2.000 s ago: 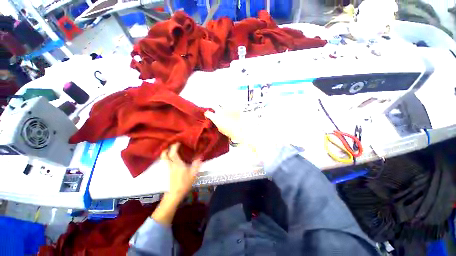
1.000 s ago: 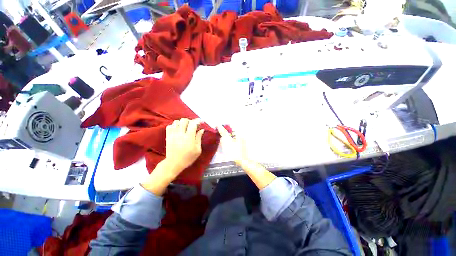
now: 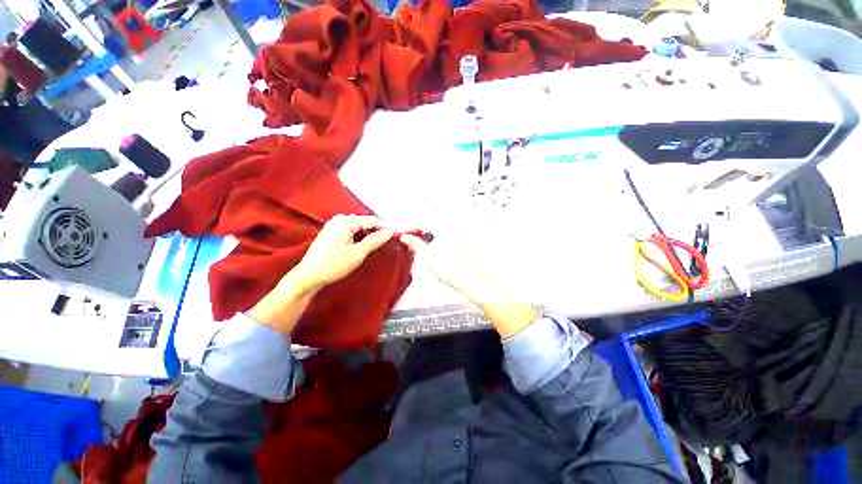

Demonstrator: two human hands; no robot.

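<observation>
A rust-red garment piece [image 3: 274, 213] lies on the white table left of the needle and hangs over the front edge. My left hand [image 3: 342, 248] pinches its narrow edge at the right corner. My right hand [image 3: 452, 263] is close beside it, its fingertips pinching the same narrow red strip [image 3: 412, 233]; a small dark red bit shows at the fingertips. The presser foot and needle [image 3: 484, 175] are up and to the right, apart from the cloth. The white sewing machine [image 3: 567, 142] has a blue stripe.
Heaped red cloth [image 3: 406, 57] lies behind the machine head, joined to the piece in front. Snips with yellow and red handles [image 3: 669, 268] lie on the right. A second machine's grey motor housing [image 3: 71, 232] is at left. A blue bin [image 3: 652, 378] and dark fringed cloth [image 3: 747, 369] are lower right.
My left hand has moved from lying over the cloth to pinching its edge at the right corner, close to my right fingertips. Earlier, the cloth was more bunched between both hands.
</observation>
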